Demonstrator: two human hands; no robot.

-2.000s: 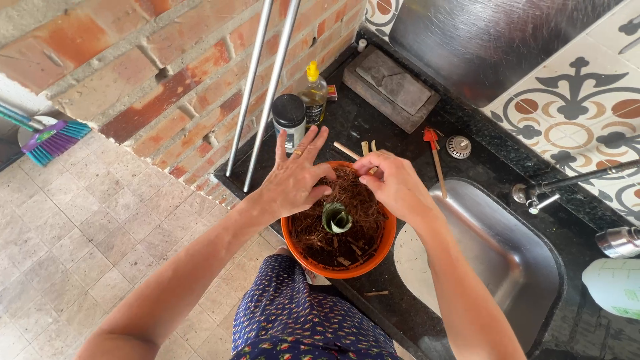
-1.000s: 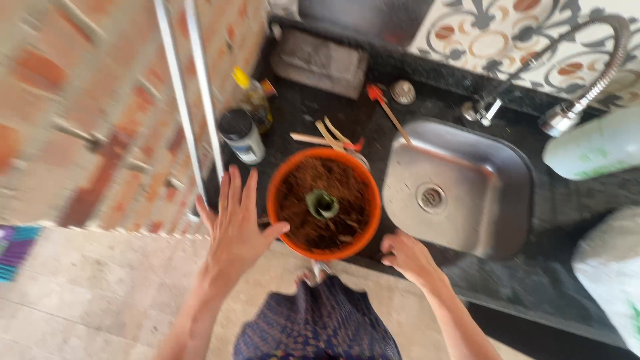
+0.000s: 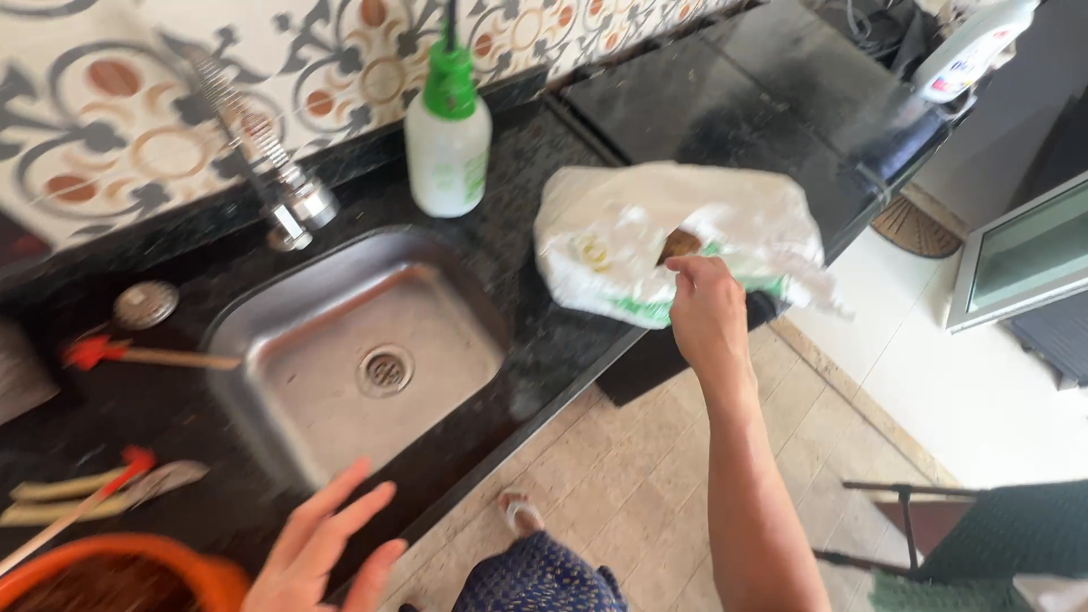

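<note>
My right hand (image 3: 710, 314) is at the front of a white plastic bag (image 3: 680, 204) on the black stone counter, its fingertips at an opening where brown material (image 3: 678, 246) shows. Whether the fingers pinch the bag or that material cannot be told. My left hand (image 3: 327, 544) holds nothing, fingers spread, near the counter's front edge below the steel sink. Beside it, at the bottom left, is part of an orange pot (image 3: 183, 557) with brown fibrous material inside; the plant seen earlier is out of frame.
A spray bottle with a green top (image 3: 448, 140) stands behind the sink (image 3: 314, 374), right of the faucet (image 3: 293, 200). Red-headed wooden sticks (image 3: 174, 355), a drain strainer (image 3: 146, 304) and a blade-like tool (image 3: 170, 478) lie left. A white bottle (image 3: 973, 51) is at the far right.
Both hands were at the orange pot, then moved off it; my right hand is now at the white bag. The view has swung far to the right along the counter.
</note>
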